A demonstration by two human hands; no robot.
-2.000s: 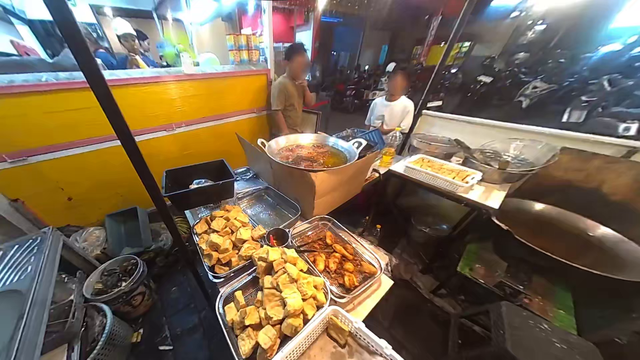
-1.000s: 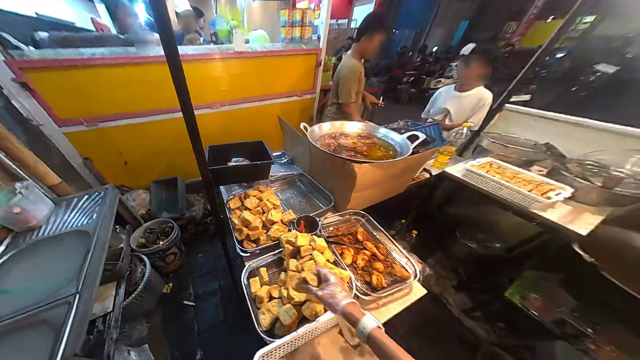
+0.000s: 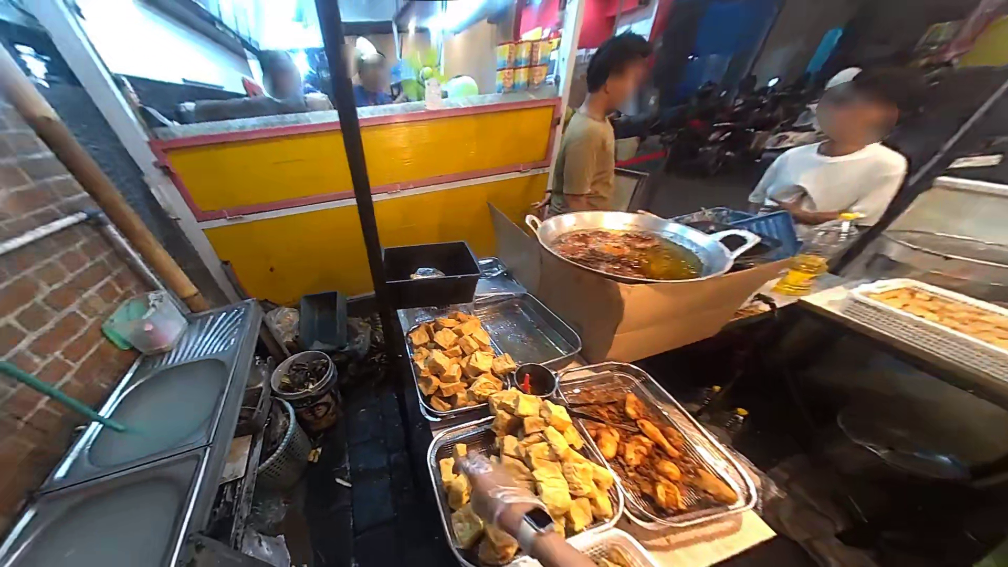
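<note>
My right hand [image 3: 492, 484], in a clear plastic glove with a watch at the wrist, reaches from the bottom edge onto the left side of a heap of fried tofu cubes [image 3: 555, 476]. Its fingertips touch or lie just over the cubes; whether they grip one is hidden. The heap fills a mesh-lined metal tray [image 3: 435, 472]. Behind it, a second tray holds browner tofu [image 3: 453, 358], beside a small dark cup [image 3: 535, 380] with something red in it. To the right, another metal tray [image 3: 746, 492] holds dark golden fried pieces [image 3: 657, 453]. My left hand is out of view.
A wide two-handled pan of bubbling oil [image 3: 630, 244] stands behind a cardboard shield [image 3: 669, 315]. Two people stand beyond it. A black pole [image 3: 354, 157] rises before the yellow counter [image 3: 276, 173]. A metal sink [image 3: 165, 417] is at left, an oil bottle [image 3: 807, 268] and white basket [image 3: 929, 323] at right.
My right hand, not in view two seconds ago, was above the right part of the tofu heap one second ago and is now at its left side. The view has swung left.
</note>
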